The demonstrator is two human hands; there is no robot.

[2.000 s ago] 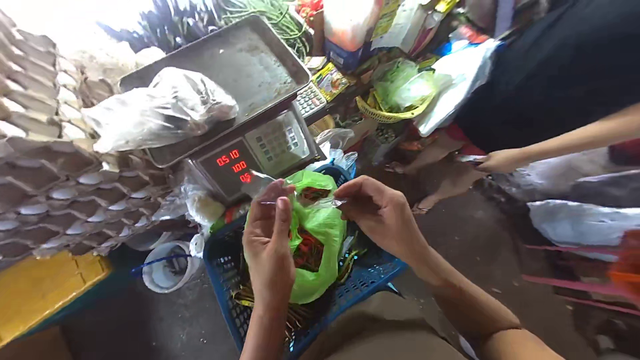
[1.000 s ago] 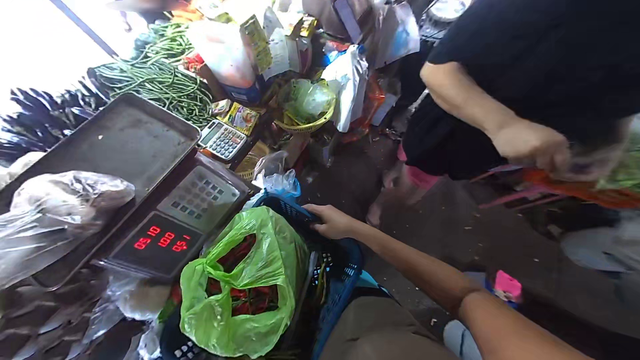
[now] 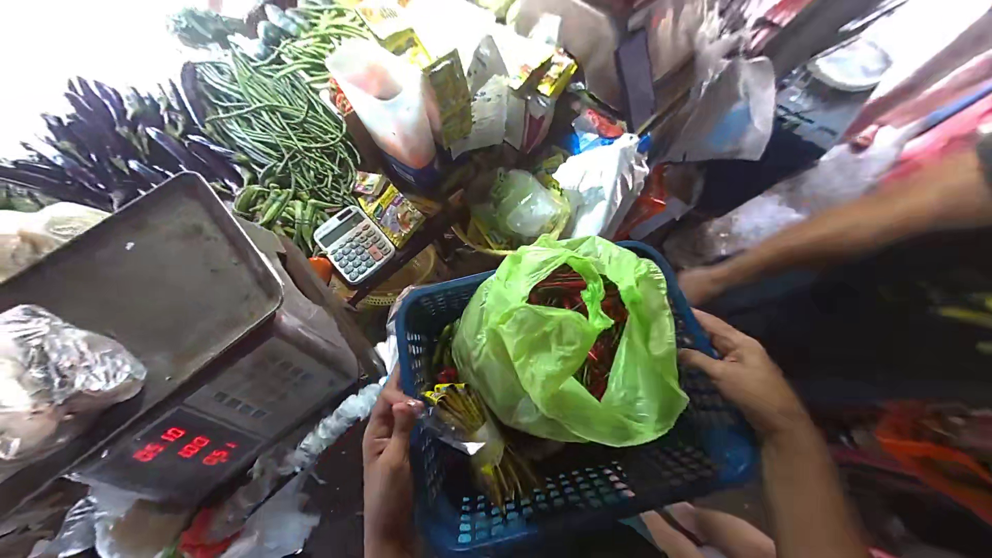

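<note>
A blue plastic basket (image 3: 542,496) is held between my two hands. My left hand (image 3: 391,457) grips its left rim, beside a small bundle of thin stalks in clear plastic (image 3: 473,434). At the right rim, my right hand (image 3: 744,372) has its thumb over the edge and its fingers outside. Inside the basket lies a light green plastic bag (image 3: 519,349), its top partly open over dark red contents that I cannot name for sure. A digital scale (image 3: 256,403) with a metal tray (image 3: 155,271) stands to the left, bearing a filled clear plastic bag (image 3: 62,380).
A calculator (image 3: 354,245) lies between the scale and the basket. Beyond are eggplants (image 3: 116,139), long green beans (image 3: 271,124) and a white plastic bag (image 3: 601,182). Another person's blurred arm (image 3: 852,225) reaches in from the right, close to the basket's right rim.
Both hands were at the green bag's top two seconds ago; now they hold the basket's sides. The basket, with the bag in it, has moved away from beside the scale. The view has shifted.
</note>
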